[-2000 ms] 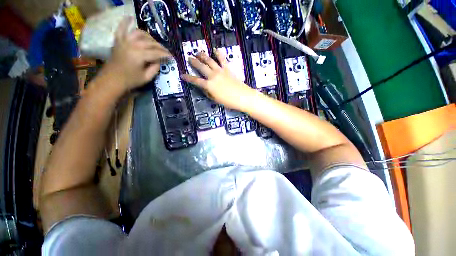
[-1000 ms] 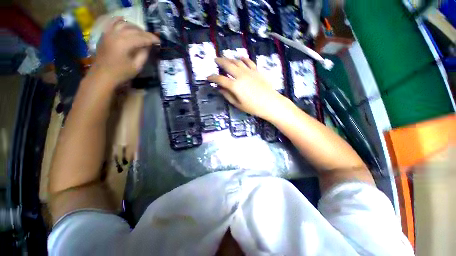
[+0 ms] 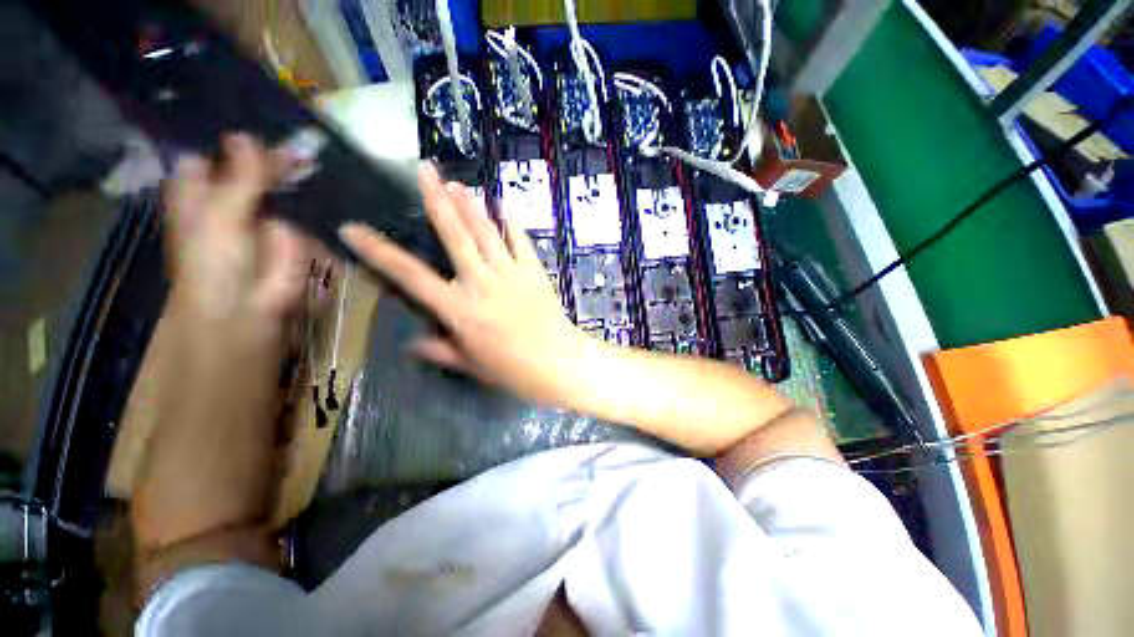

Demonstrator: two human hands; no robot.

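Several open black housings point(image 3: 602, 292) lie side by side, with silver inner plates point(image 3: 662, 224) and blue-black circuit boards point(image 3: 640, 118) showing. A long dark plate point(image 3: 354, 199), blurred, slants from the upper left to the leftmost housing and covers part of it. My left hand point(image 3: 236, 230) is blurred and holds the plate around its middle. My right hand point(image 3: 491, 292) has its fingers spread over the plate's lower right end. Whether it grips the plate or only touches it cannot be told.
White cables point(image 3: 585, 62) rise from the housings' far ends. A dark corded tool point(image 3: 858, 355) lies right of them, near a small orange-brown carton point(image 3: 802, 156). Loose leads point(image 3: 336, 342) lie on the left. A green surface point(image 3: 958, 212) and orange-edged board point(image 3: 1020, 361) are at right.
The long dark plate has come up into my left hand and over the leftmost housing. My right hand has moved left, off the middle housings, to the plate. The view has shifted.
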